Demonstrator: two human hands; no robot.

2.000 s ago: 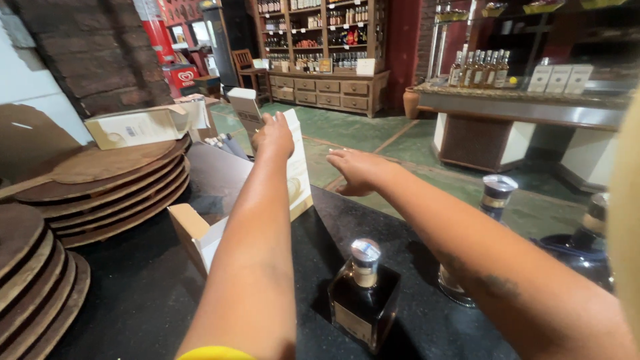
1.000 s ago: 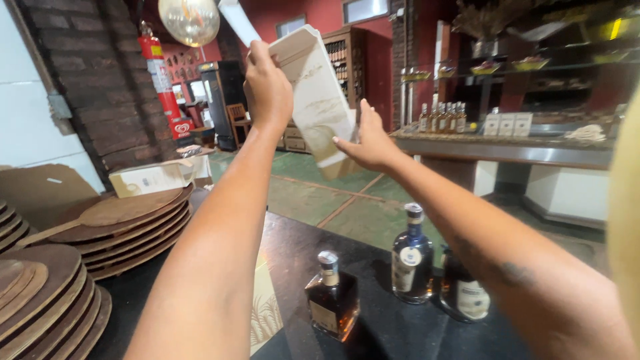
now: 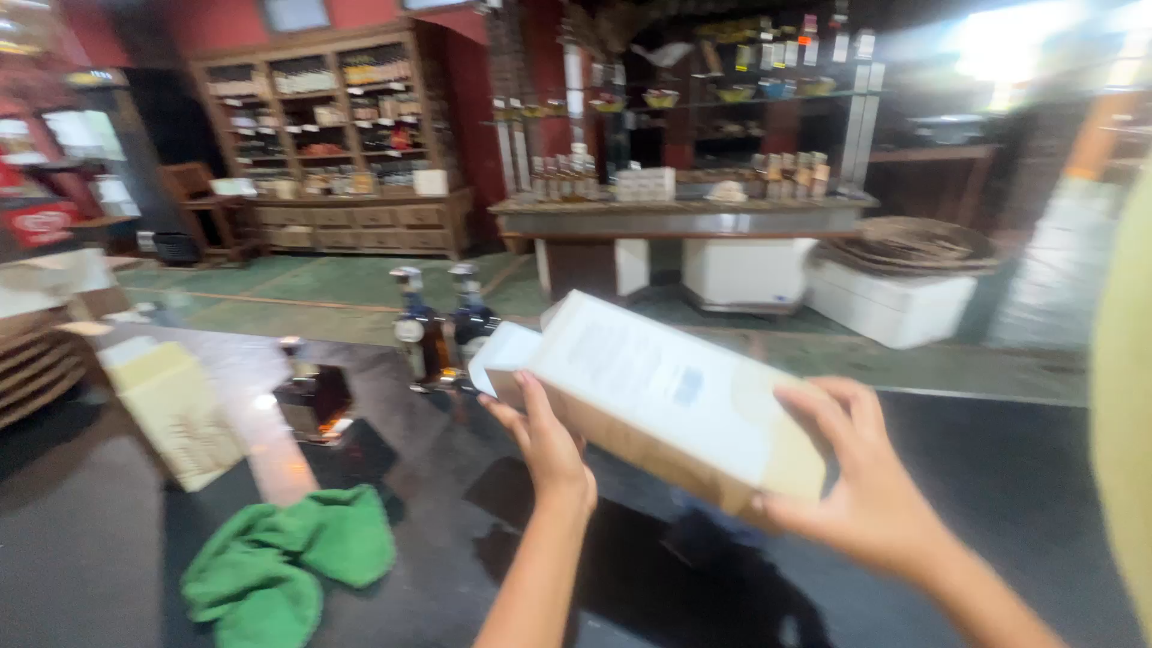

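Note:
Both hands hold a white and tan cardboard bottle box [image 3: 666, 396], tilted above the dark table, its open flap [image 3: 508, 351] toward the upper left. My left hand [image 3: 544, 441] grips the flap end from below, fingers along its lower side. Around the opposite end is my right hand [image 3: 846, 468], thumb beneath and fingers on top. A square glass bottle of dark amber liquor [image 3: 310, 396] stands on the table to the left, and two more liquor bottles [image 3: 416, 333] [image 3: 470, 315] stand behind the box's flap end. The view is blurred, and the box's inside is hidden.
A crumpled green cloth [image 3: 292, 562] lies at the front left of the black table [image 3: 981, 486]. Behind it stands a cream box [image 3: 175, 409] with its top open. Round wooden boards [image 3: 36, 378] are stacked at the far left edge.
The view has turned right and down. The box, held up high a second ago, is now lower, over the table, and lies tilted between both hands. The green cloth has come into view.

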